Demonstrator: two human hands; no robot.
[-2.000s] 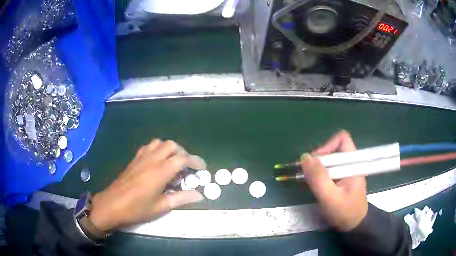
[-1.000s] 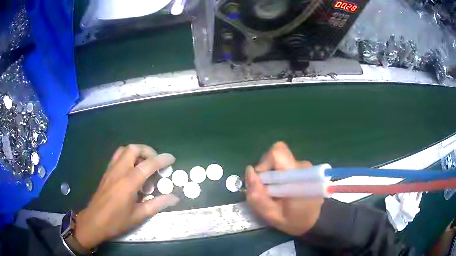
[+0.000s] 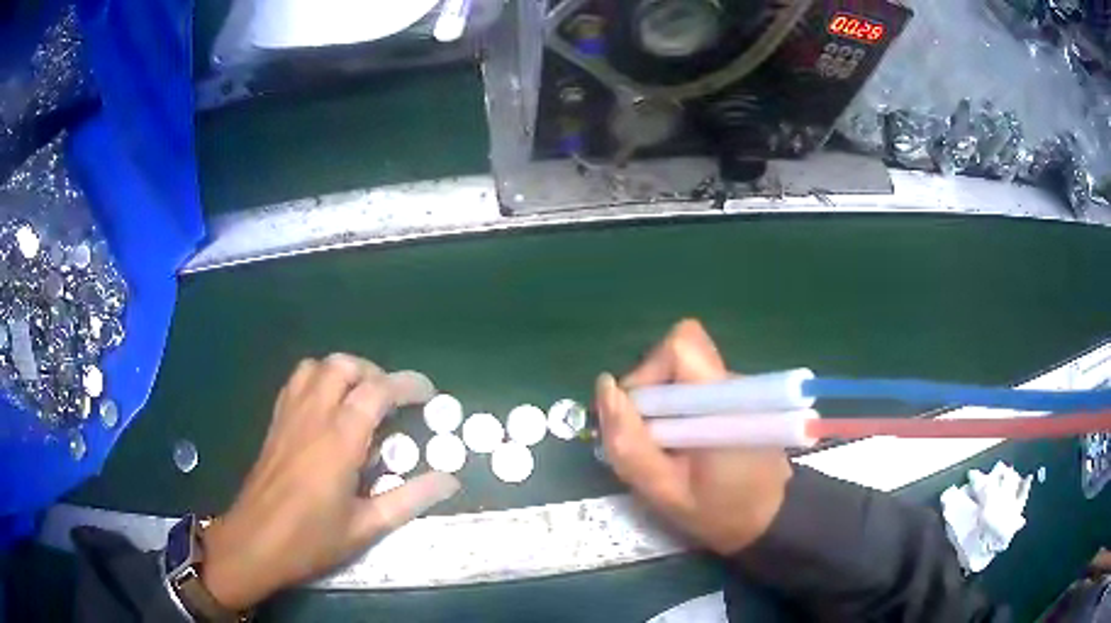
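Observation:
Several round white discs (image 3: 484, 433) lie loose in a cluster on the green surface. My left hand (image 3: 319, 469) is curved around the left end of the cluster, fingers apart; whether it presses a disc is hard to tell. My right hand (image 3: 697, 456) is shut on a twin-barrel tool (image 3: 731, 411) with a blue and a red hose. The tool's tips are mostly hidden by my fingers and sit at the right edge of the rightmost disc (image 3: 567, 419), which shows a clear spot. A single clear disc (image 3: 184, 455) lies apart at the left.
A blue bin (image 3: 146, 158) at the left holds many shiny discs (image 3: 55, 310). A dark controller (image 3: 682, 91) with a red display stands behind the back rail. Shiny bagged parts (image 3: 962, 140) lie at back right. A crumpled white tissue (image 3: 984, 516) lies at lower right.
Since two seconds ago, my right hand and tool have moved left from beside the discs to the rightmost one. My left fingers have spread more off the discs. The camera view has shifted.

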